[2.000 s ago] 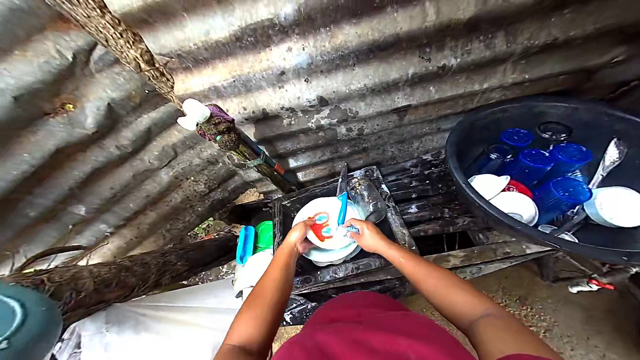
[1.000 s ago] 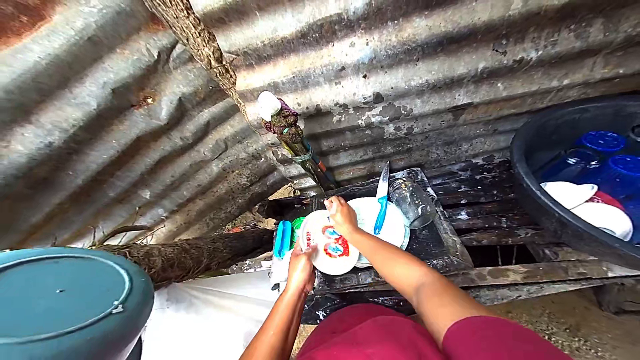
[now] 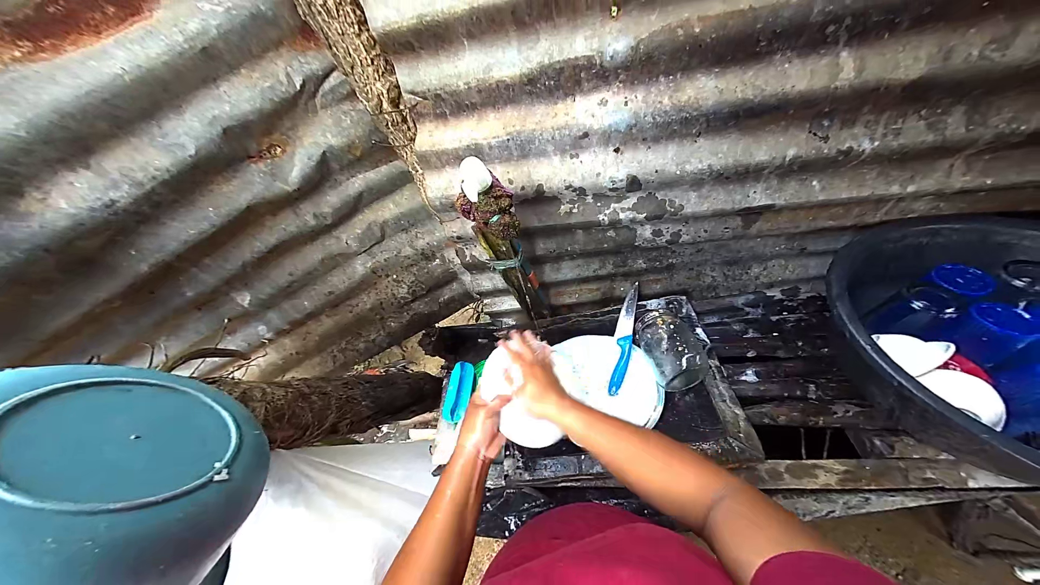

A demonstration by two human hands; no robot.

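Observation:
A white plate [image 3: 532,426] is in my left hand [image 3: 485,422], which grips its lower left edge. My right hand [image 3: 530,375] lies across the plate's face, slightly blurred; whether it holds anything is hidden. Just right of it, another white plate [image 3: 581,357] rests on the dark wooden stand, with a blue-handled knife [image 3: 621,357] lying on it, blade pointing away from me. A clear glass jar [image 3: 672,351] lies beside that plate. Left of my hands is a bright blue plastic object [image 3: 459,392], with a bit of green next to it.
A black basin [image 3: 845,325] at the right holds blue glasses [image 3: 1003,325] and white dishes [image 3: 963,394]. A large teal plastic container [image 3: 114,447] stands at the left beside white sheeting [image 3: 333,504]. A wooden post [image 3: 516,276] and a corrugated metal wall [image 3: 691,122] rise behind.
The held plate's red and blue print faced up one second ago; now a plain white surface shows. My right hand has moved from its upper edge onto its face.

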